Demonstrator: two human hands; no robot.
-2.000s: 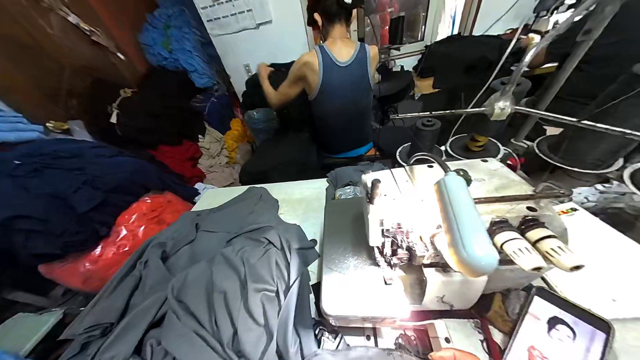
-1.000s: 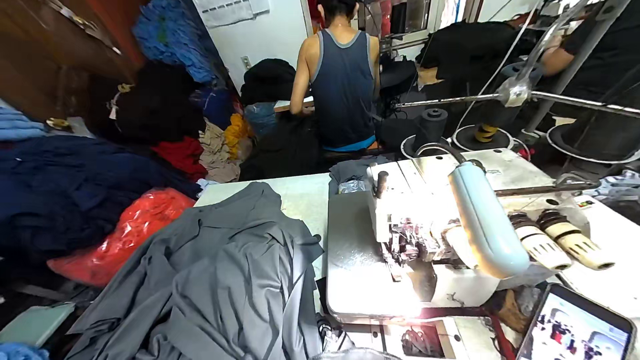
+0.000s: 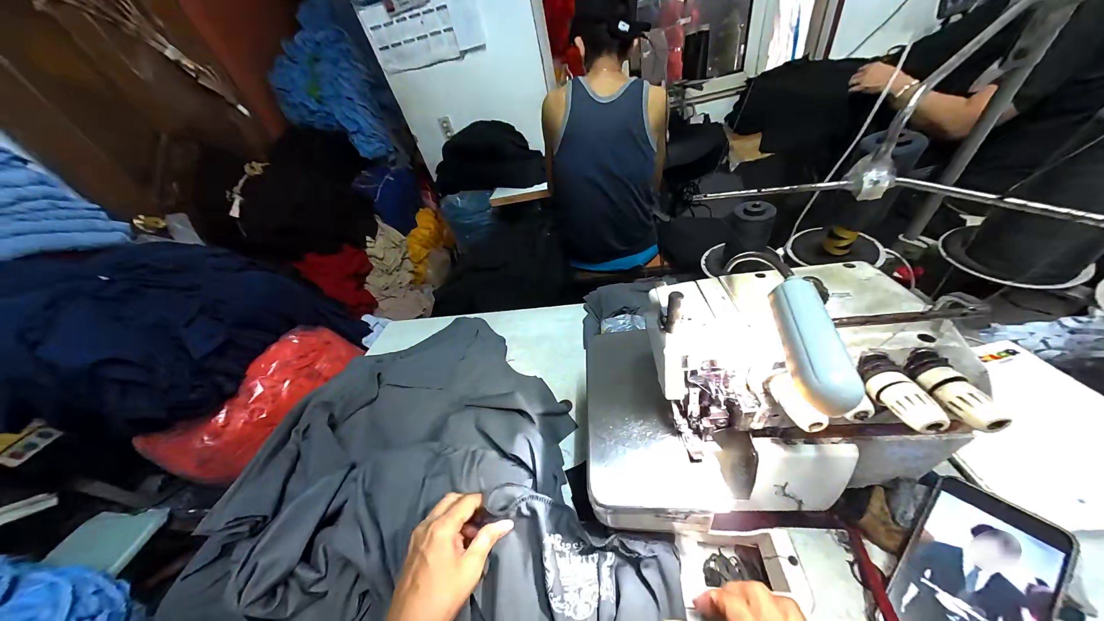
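A heap of grey garment fabric (image 3: pixel 362 466) covers the table's left part. My left hand (image 3: pixel 448 552) pinches a grey fabric piece (image 3: pixel 517 569) between thumb and fingers, beside a curved, stitched edge. That piece has a pale printed patch and reaches right, below the metal plate of an overlock sewing machine (image 3: pixel 716 379). At the bottom edge, my right hand (image 3: pixel 749 601) is partly cut off, near the right end of the piece; its grip cannot be made out. A light blue lamp (image 3: pixel 815 345) lights the machine's needle area strongly.
A smartphone (image 3: pixel 983 552) lies at the lower right. Thread cones (image 3: pixel 750 228) stand behind the machine under a metal rod. Dark blue cloth (image 3: pixel 155 336) and a red plastic bag (image 3: pixel 250 414) lie on the left. One person sits ahead, facing away; another person's arm is at the upper right.
My left hand has come into view with grey fabric, and a printed patch now shows. The seated person's arm, which reached out left, is now down at the side.
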